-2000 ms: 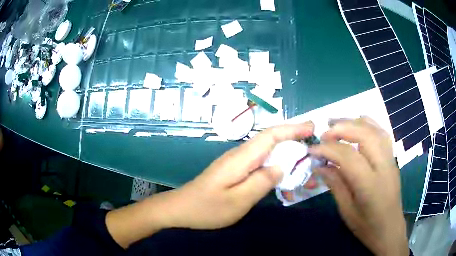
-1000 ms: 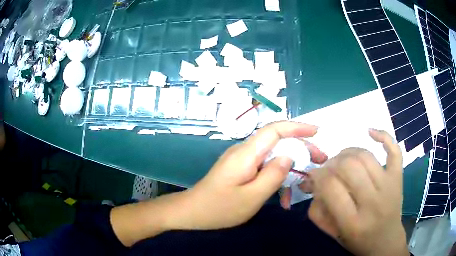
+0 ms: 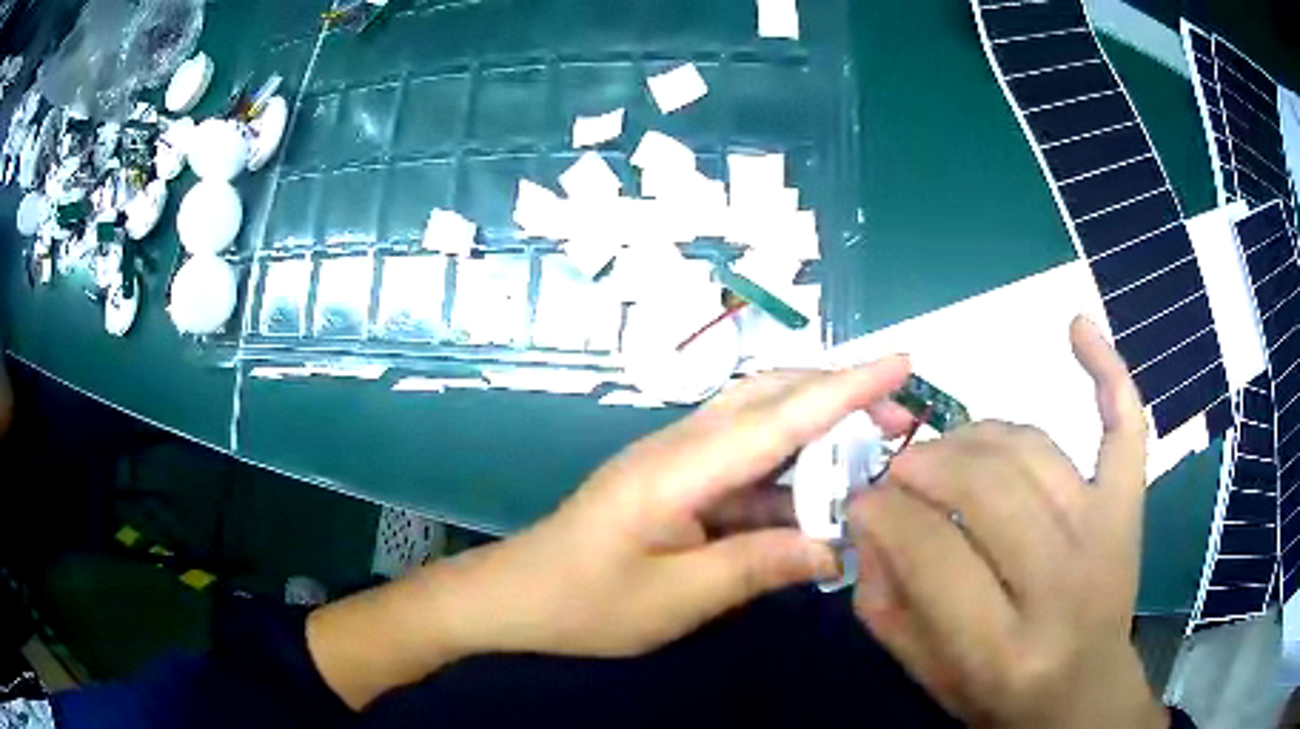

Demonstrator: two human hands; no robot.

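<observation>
My left hand (image 3: 649,520) holds a white round housing (image 3: 830,491) between its thumb and fingers, with the housing tilted on edge. My right hand (image 3: 998,556) has its fingertips at the housing's right side, with the index finger raised apart. A small green circuit board (image 3: 934,405) shows above the fingers, with a red wire running down towards the housing. My right fingertips hide part of the housing's inside, so I cannot tell what they pinch. Another white housing (image 3: 670,363) lies on the clear tray with a green board (image 3: 763,299) and a red wire on it.
The clear blister tray (image 3: 385,121) bears loose white squares (image 3: 677,87). White discs (image 3: 208,214) stand in a row at its left, beside a pile of unfinished units (image 3: 100,192) and clear crumpled plastic (image 3: 121,50). Black pad strips (image 3: 1098,171) and white backing paper (image 3: 998,321) lie at right.
The housing has been turned onto its edge, and the green board now shows above my fingers. My right fingers have closed in on the housing's right side.
</observation>
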